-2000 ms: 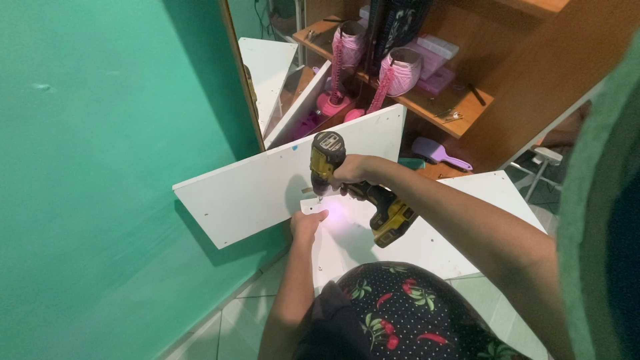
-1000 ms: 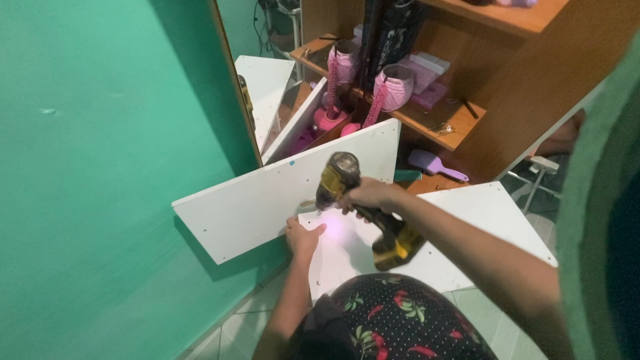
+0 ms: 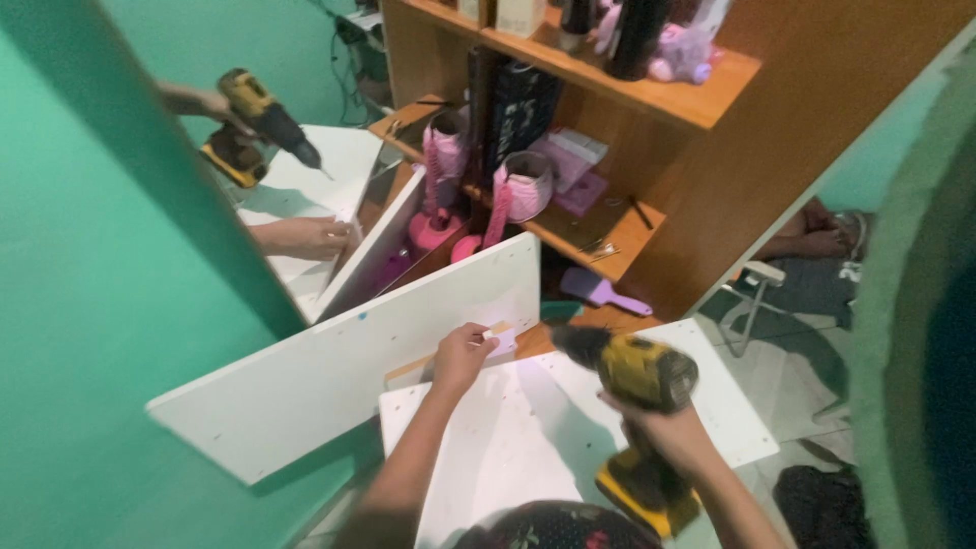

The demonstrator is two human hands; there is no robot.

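My left hand (image 3: 465,357) pinches a small white bracket (image 3: 501,341) against the face of an upright white board (image 3: 335,374), near its right part. In my right hand (image 3: 659,427) is a yellow and black cordless drill (image 3: 637,370), its chuck pointing left toward the bracket but apart from it. The drill is blurred, and its bit cannot be made out. Below both hands lies a second white board (image 3: 488,457) with small holes, and the drill's shadow falls on it. A mirror (image 3: 282,206) at the left reflects both hands and the drill.
A wooden shelf unit (image 3: 686,191) holding pink jars and small items stands behind. A purple hairbrush (image 3: 602,291) lies at its base. The green wall (image 3: 114,328) is at the left. At the right are a folding stool (image 3: 755,290) and part of another person (image 3: 812,232).
The drill has moved away from the upright board and is now held apart from it, pointing left. My left hand is farther right along that board. The view has shifted.
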